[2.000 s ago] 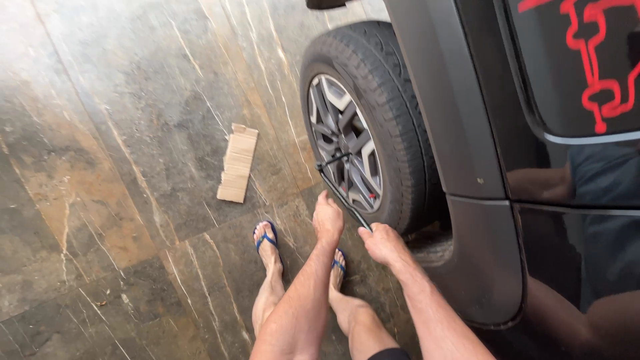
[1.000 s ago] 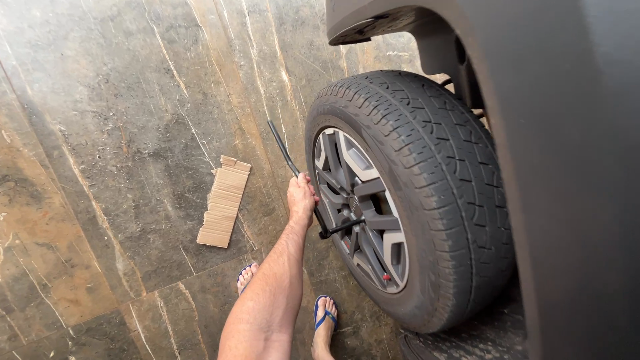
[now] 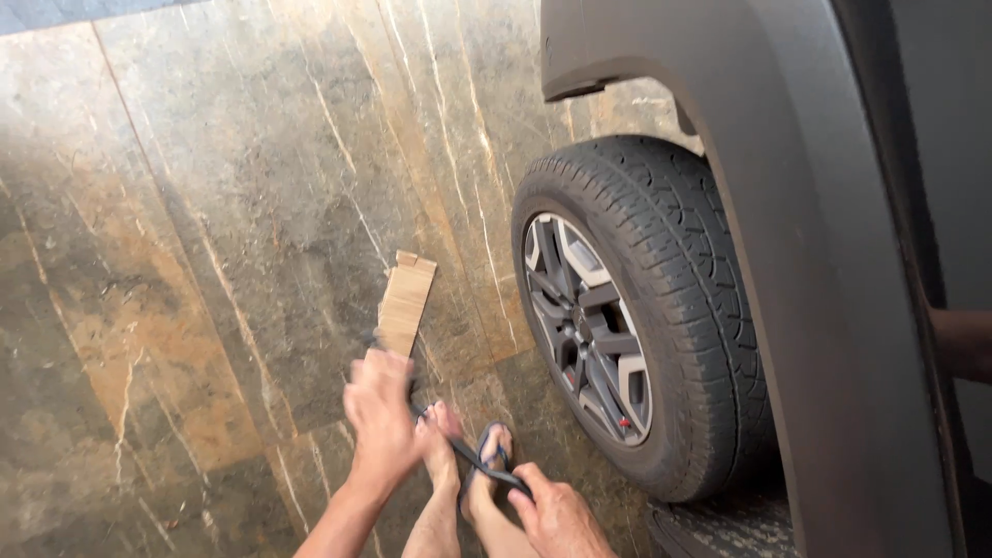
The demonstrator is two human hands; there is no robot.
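Observation:
A black lug wrench [image 3: 469,457] slants between my hands, clear of the wheel. My right hand [image 3: 559,511] grips its lower right end. My left hand [image 3: 380,407], blurred, is closed around the other end, with a dark part showing past its fingers. To the right stands a car wheel [image 3: 585,333] with a two-tone alloy rim inside a black tyre [image 3: 682,310]; a small red mark [image 3: 624,422] shows low on the rim.
The car's dark wheel-arch trim [image 3: 767,194] curves over the tyre at right. A cardboard strip [image 3: 407,306] lies on the stone-patterned floor [image 3: 232,170]. My feet in flip-flops [image 3: 492,457] stand below it.
The wrench, at the wheel's hub area one second ago, is now away from it to the lower left. My right hand, out of view then, is on the wrench again.

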